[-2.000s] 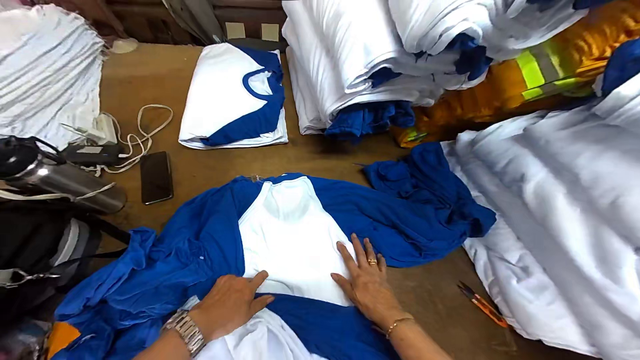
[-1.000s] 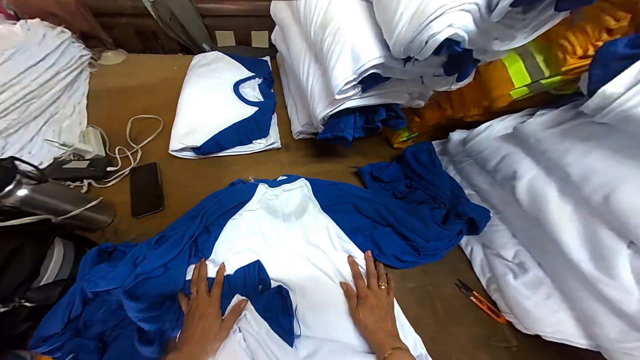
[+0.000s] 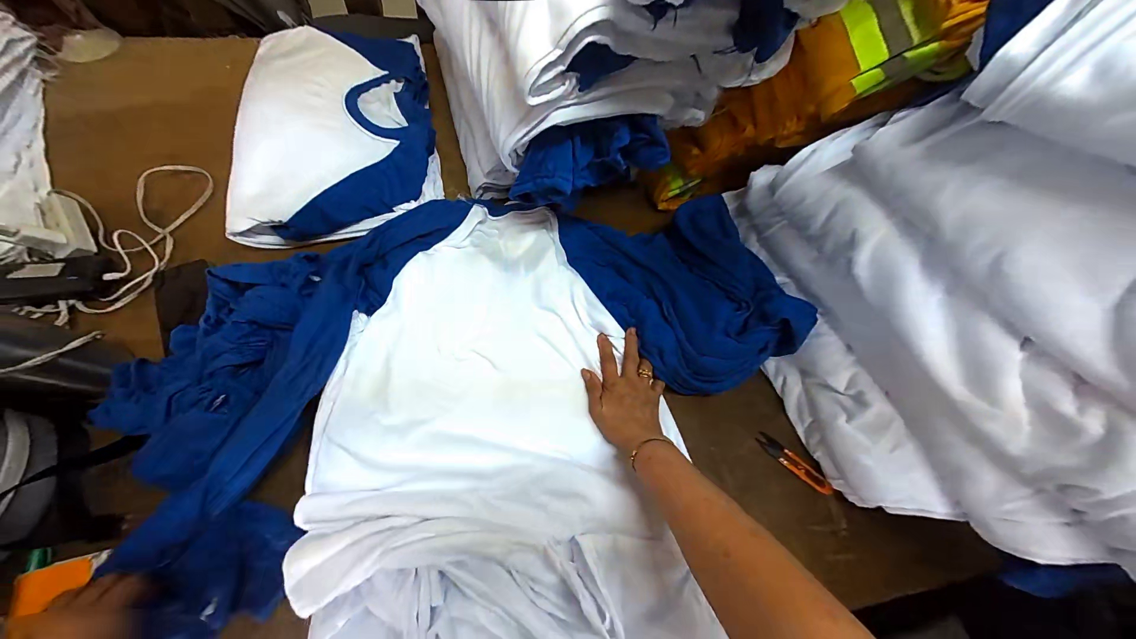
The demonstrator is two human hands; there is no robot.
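A white shirt with blue raglan sleeves (image 3: 470, 373) lies spread on the brown table, its neckline toward the far side and its lower part bunched near me. My right hand (image 3: 626, 395), wearing a ring and a bracelet, rests flat on the white body beside the right sleeve seam, fingers spread. At the bottom left, my left hand (image 3: 98, 603) is blurred and partly cut off by the frame, at the edge of the blue fabric (image 3: 217, 559). Whether it grips the fabric does not show.
A folded white and blue shirt (image 3: 311, 133) lies at the back left, beside a white cord (image 3: 164, 235). Piled white garments (image 3: 568, 80) and orange reflective clothing (image 3: 799, 80) stand behind. White fabric (image 3: 976, 311) covers the right side, near orange-handled thread snips (image 3: 796, 463).
My left hand has moved off the shirt's body to the lower left. More of the white body now lies spread out. My right hand remains on the shirt.
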